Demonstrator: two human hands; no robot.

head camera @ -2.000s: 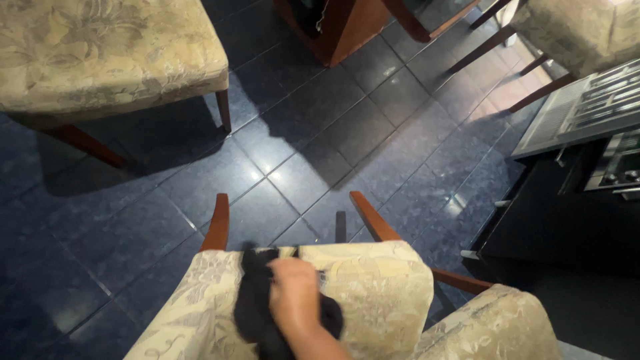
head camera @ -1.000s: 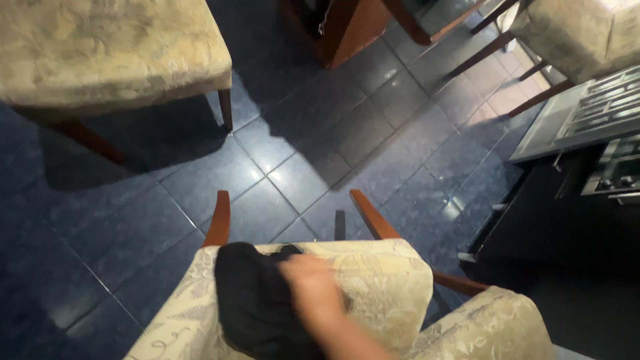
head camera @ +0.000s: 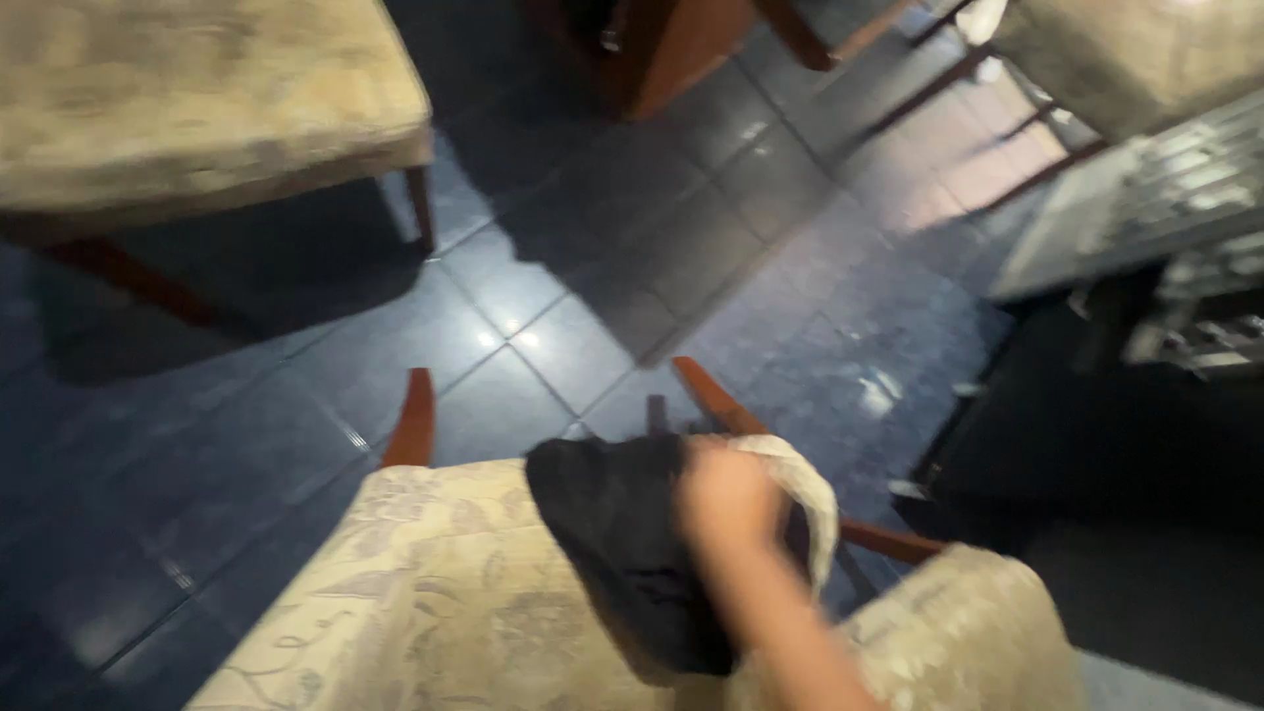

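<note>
My right hand (head camera: 733,494), blurred, reaches in from the lower right and grips a dark cloth (head camera: 627,543). The cloth is pressed against the top of a floral upholstered chair (head camera: 474,583) and is spread to the left of the hand. Part of it reaches the chair's right edge, beside a pale curved rim. My left hand is out of view.
Another upholstered chair (head camera: 217,109) stands at upper left, a further one (head camera: 1106,59) at upper right. A wooden furniture base (head camera: 671,59) is at the top. At right is a black appliance or cabinet (head camera: 1096,434). Blue floor tiles (head camera: 504,385) lie between.
My right hand and the dark cloth have moved to the right across the chair upholstery, toward its right edge. The cloth was bunched lower and farther left before.
</note>
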